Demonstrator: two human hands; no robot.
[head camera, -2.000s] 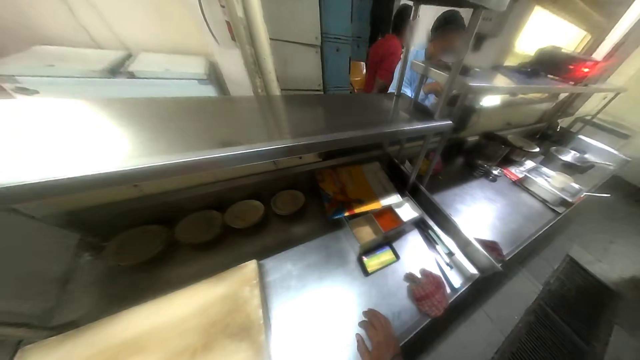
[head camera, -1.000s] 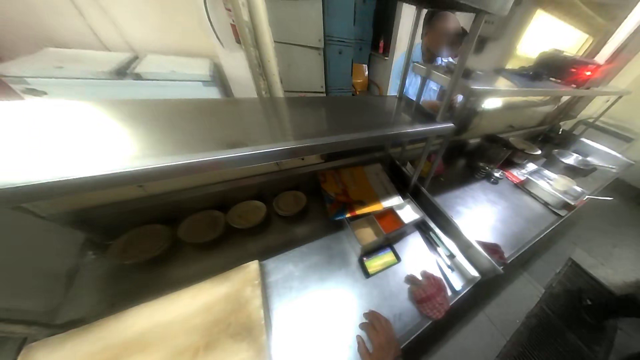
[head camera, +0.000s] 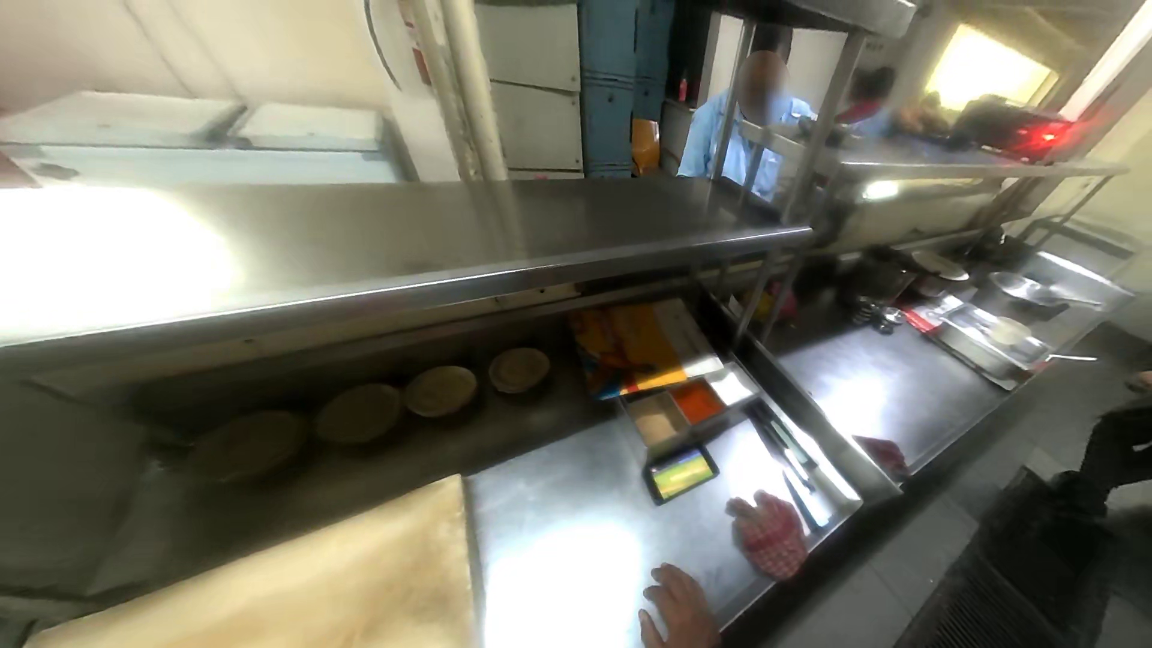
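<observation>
My right hand (head camera: 679, 607) rests at the lower edge of the view on the stainless steel counter (head camera: 558, 531), fingers apart, holding nothing visible. A crumpled red checked cloth (head camera: 776, 538) lies just beyond it, near the counter's edge. Farther up is a phone (head camera: 681, 473) with a lit screen, beside a metal container with sections of tan powder (head camera: 656, 420), orange-red powder (head camera: 696, 402) and something white (head camera: 733, 386). Knives (head camera: 792, 454) lie right of the phone. My left hand is out of view.
A pale board (head camera: 360, 576) covers the lower left. Several round bowls (head camera: 440, 391) stand under a steel shelf (head camera: 450, 238). A yellow-orange packet (head camera: 639, 346) lies behind the container. Pans (head camera: 1026, 290) and a tray (head camera: 990, 342) are on the right counter. A person (head camera: 738, 135) stands behind.
The person in red beside the blue-shirted person is gone from that spot. Part of a dark-clothed person has come into view at the right edge. My right hand has hardly moved.
</observation>
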